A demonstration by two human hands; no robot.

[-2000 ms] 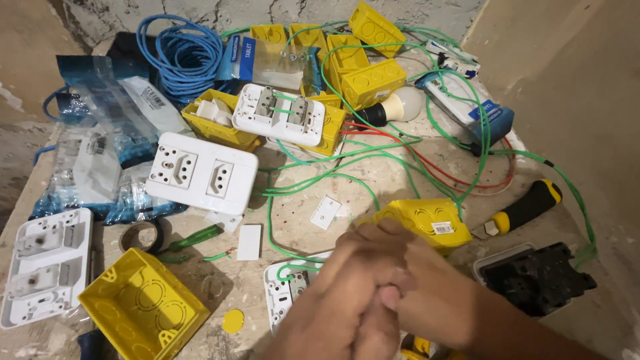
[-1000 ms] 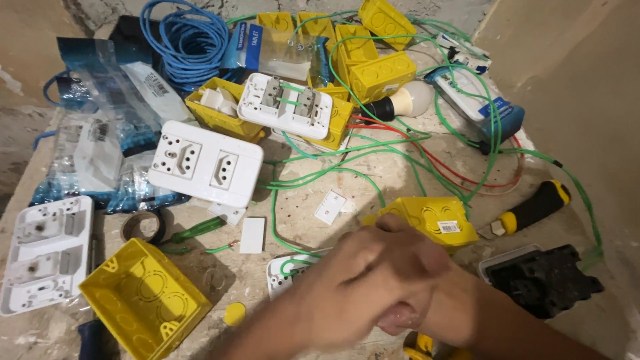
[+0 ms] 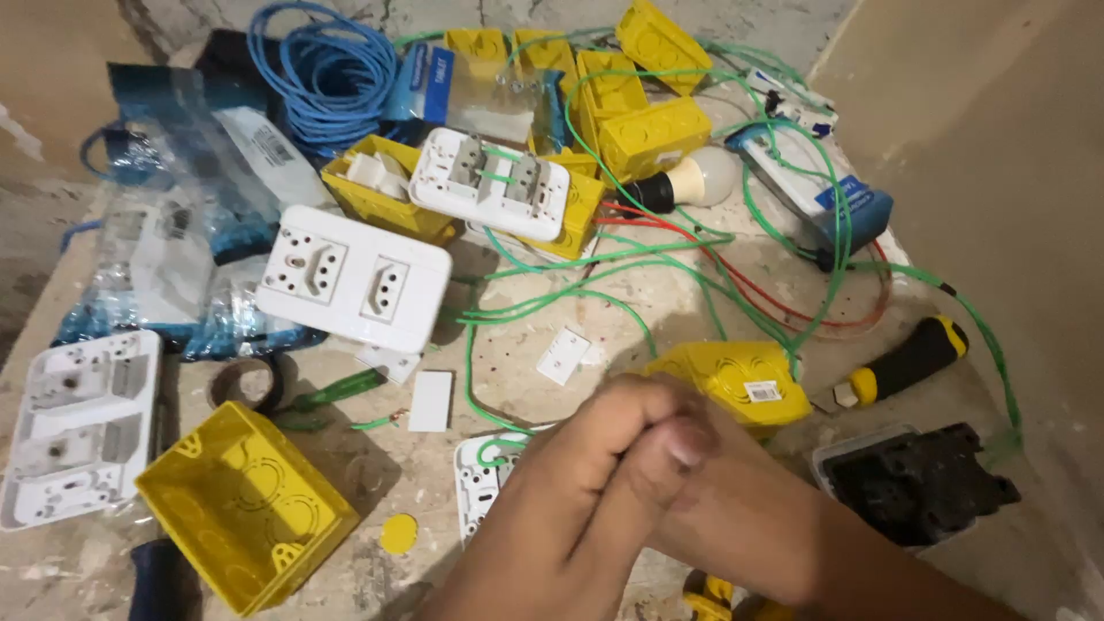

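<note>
My left hand (image 3: 595, 474) and my right hand (image 3: 724, 509) are clasped together at lower centre, with no object visible between them; the inner sides of the palms are hidden. Partly behind them lies a white switch or socket plate (image 3: 476, 492) with a green wire at it. Just beyond the hands is a yellow electrical box (image 3: 733, 371) with a small label. A white double socket plate (image 3: 354, 278) lies face up to the left. Behind it, another white plate (image 3: 489, 183) rests back side up on yellow boxes, with green wires across its modules.
At left are a white plate (image 3: 82, 427), an open yellow box (image 3: 250, 509), a tape roll (image 3: 246, 385) and plastic packaging (image 3: 164, 259). Behind lie blue cable (image 3: 323, 78) and a light bulb (image 3: 707, 177). A utility knife (image 3: 906, 362) and a black module (image 3: 914, 492) lie right; green and red wires cross between.
My clasped hands have shifted and turned against each other, staying together over the table. The things on the table lie as before.
</note>
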